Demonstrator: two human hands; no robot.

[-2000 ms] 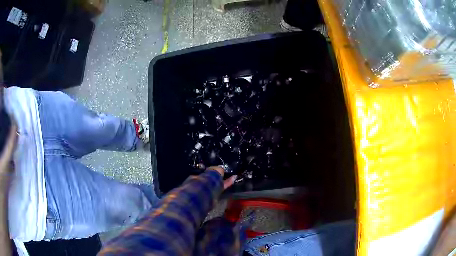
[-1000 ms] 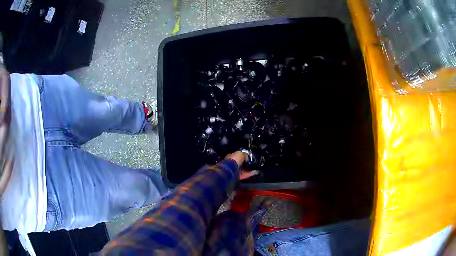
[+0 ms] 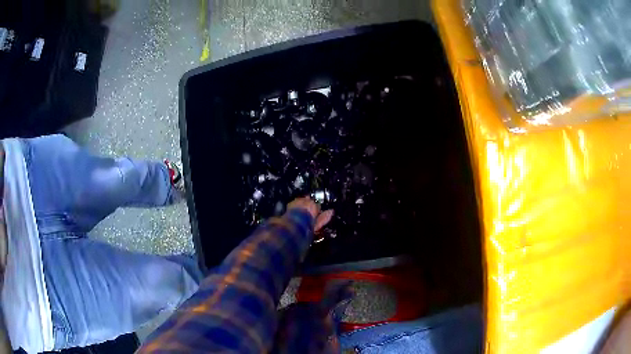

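My left hand (image 3: 311,211), in a plaid sleeve, reaches into a large black bin (image 3: 183,138). It grips a small piece with a bright silver part (image 3: 319,196) at the fingertips; the hand hides most of it. Below and around it lies a heap of black parts (image 3: 302,138) with silvery bits and thin wires, too dark to tell apart. A small strip of skin that seems to be my right hand (image 3: 619,339) shows at the bottom right edge, cut off; its fingers are out of the picture.
Orange-yellow taped bench edge (image 3: 553,228) stands right of the bin, with clear plastic trays (image 3: 546,55) on it. A red stool (image 3: 408,297) is below the bin. A person in blue jeans (image 3: 104,207) is at the left. Black crates (image 3: 48,76) stand at the upper left.
The view has shifted. My left hand, with the silvery piece at its fingertips, has moved farther into the bin, up and to the right over the heap.
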